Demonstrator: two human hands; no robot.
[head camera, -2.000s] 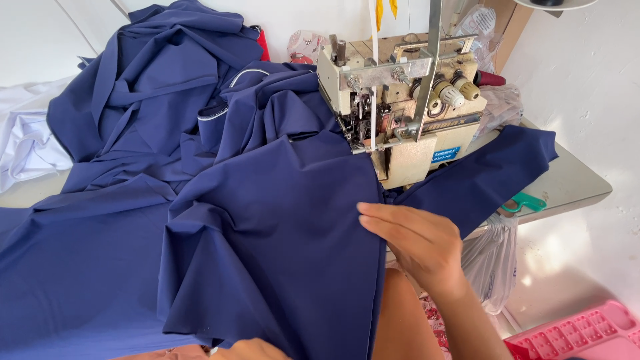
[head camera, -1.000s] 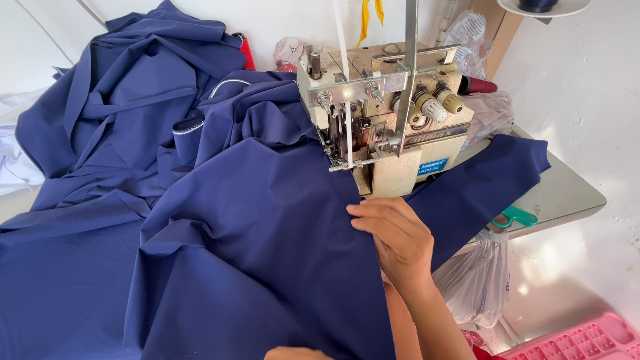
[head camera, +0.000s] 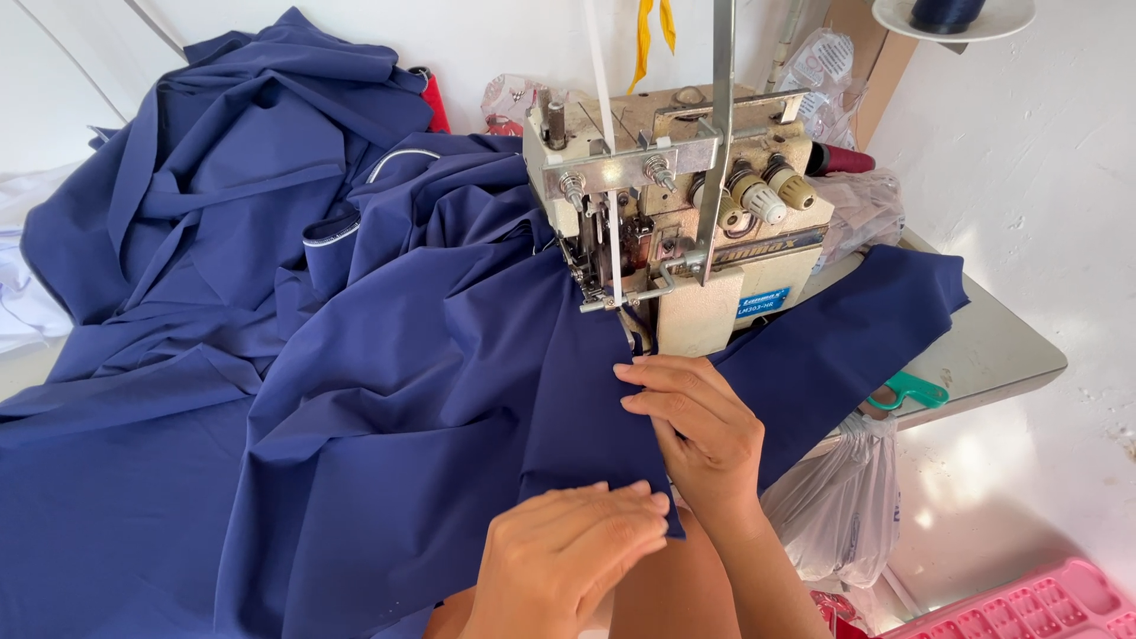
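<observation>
Navy blue fabric (head camera: 399, 373) spreads over the left and middle of the table, its right edge running up to the needle and presser-foot area of an overlock sewing machine (head camera: 701, 213). My right hand (head camera: 701, 426) grips that edge just below the machine, fingertips on top of the cloth. Nearer to me, my left hand (head camera: 577, 541) holds the same edge close to the lower corner, its thumb hidden. A white tape (head camera: 612, 240) comes down through a metal guide at the front of the machine.
Another navy panel (head camera: 852, 328) lies right of the machine over the table edge (head camera: 1021, 346), beside green-handled scissors (head camera: 919, 390). A plastic bag (head camera: 843, 506) hangs below. A pink plastic tray (head camera: 1029, 603) is at lower right. White cloth (head camera: 27, 266) lies far left.
My left hand has come up from the bottom of the view onto the fabric edge near my right hand. The lower part of the fabric has shifted, and its corner now shows by my left hand.
</observation>
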